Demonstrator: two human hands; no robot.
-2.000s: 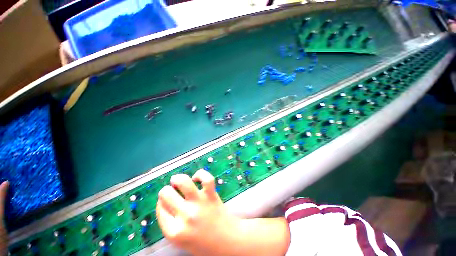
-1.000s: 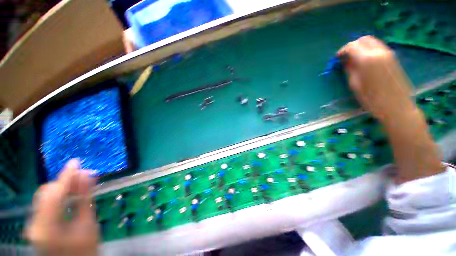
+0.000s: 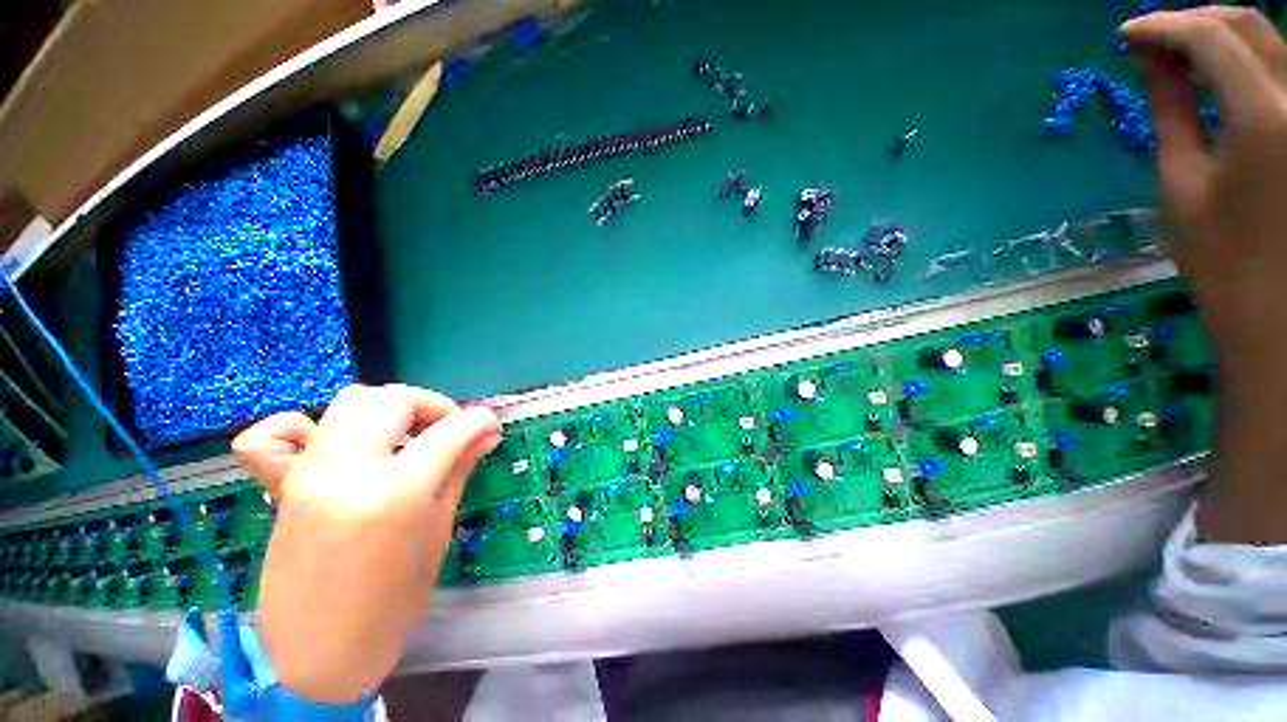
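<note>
The green PCB panels [image 3: 734, 466] lie end to end in the rail [image 3: 790, 343], dotted with white-topped and blue parts. My left hand [image 3: 360, 522], with a blue wrist strap [image 3: 289, 698], is over the boards at the left; its thumb and forefinger come together at the rail's inner edge, and I cannot see anything between them. My right hand [image 3: 1228, 141] is at the upper right beside the blue disc components [image 3: 1101, 106], thumb and forefinger apart, partly hiding the pile. The black tray [image 3: 370, 268] of blue leaded components [image 3: 233, 303] stands at the left.
Small black components [image 3: 861, 251] lie in loose clusters mid-bench, with a dark ridged row [image 3: 593, 153] behind. A clear crinkled strip [image 3: 1044, 247] lies along the rail. A yellowish pointed tool [image 3: 409, 113] is beside the tray. A cardboard box [image 3: 155, 99] stands beyond the bench edge.
The view has shifted. My left hand has moved from in front of the tray to the rail's inner edge. My right hand stays by the blue pile, its thumb and forefinger now visibly apart.
</note>
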